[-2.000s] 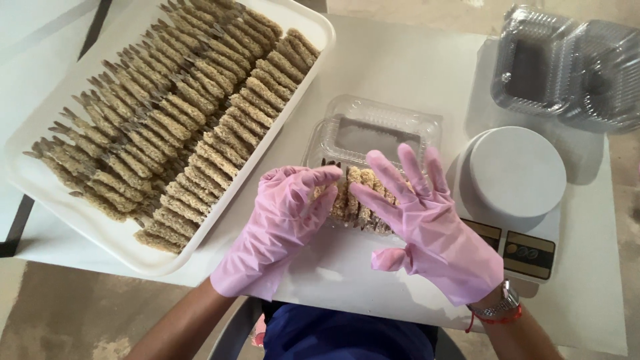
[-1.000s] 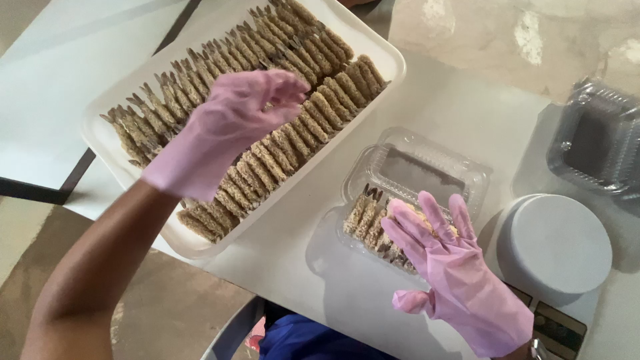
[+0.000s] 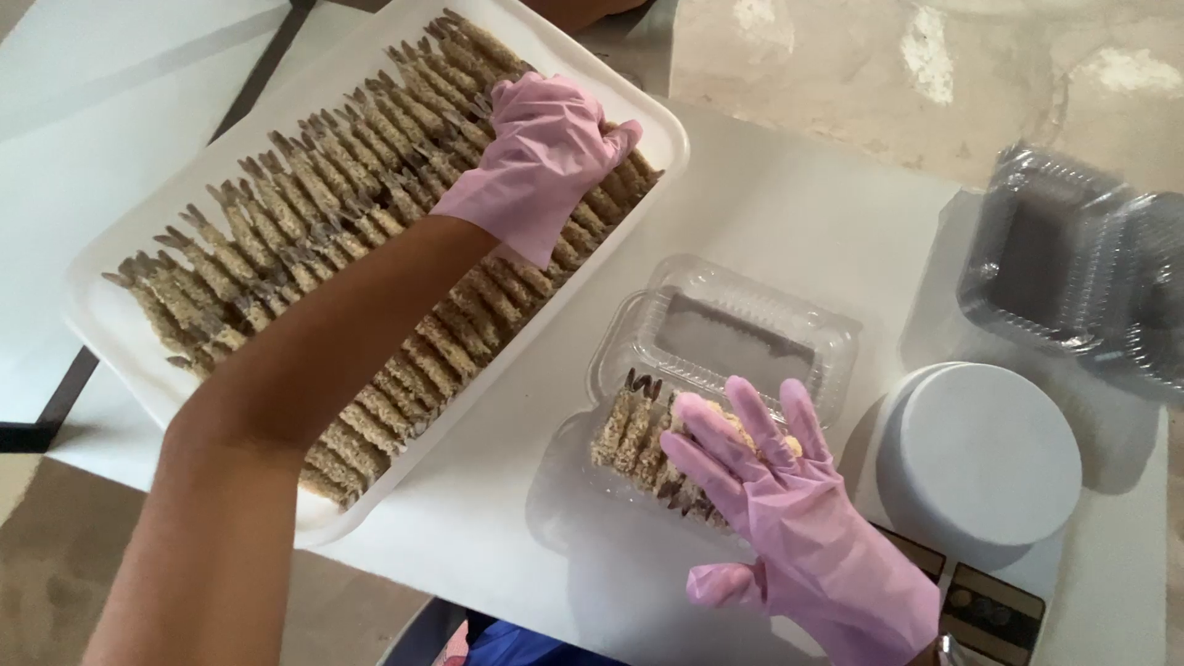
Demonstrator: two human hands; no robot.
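Rows of breaded shrimp [image 3: 462, 338] with tails showing fill a white plastic tray [image 3: 111, 324] at the left. My left hand [image 3: 550, 157], in a pink glove, reaches across the tray and touches shrimp near its upper right end; its fingertips are hidden, so a hold on one cannot be told. My right hand [image 3: 777, 499], gloved alike, is spread over an opened clear plastic clamshell container [image 3: 740, 333]. Breaded shrimp [image 3: 629, 430] lie side by side in the container's near half, partly under my right fingers. No object shows in my right hand.
A kitchen scale [image 3: 990, 453] with a round platform stands right of my right hand. Beyond it lie opened clear clamshell containers [image 3: 1045, 250]. Part of another person's arm [image 3: 583, 9] shows past the tray's far edge. The white table [image 3: 786, 203] carries all of these.
My left hand has gone from the clamshell container to the far part of the shrimp tray. My right hand has stayed spread by the container. The view has shifted left.
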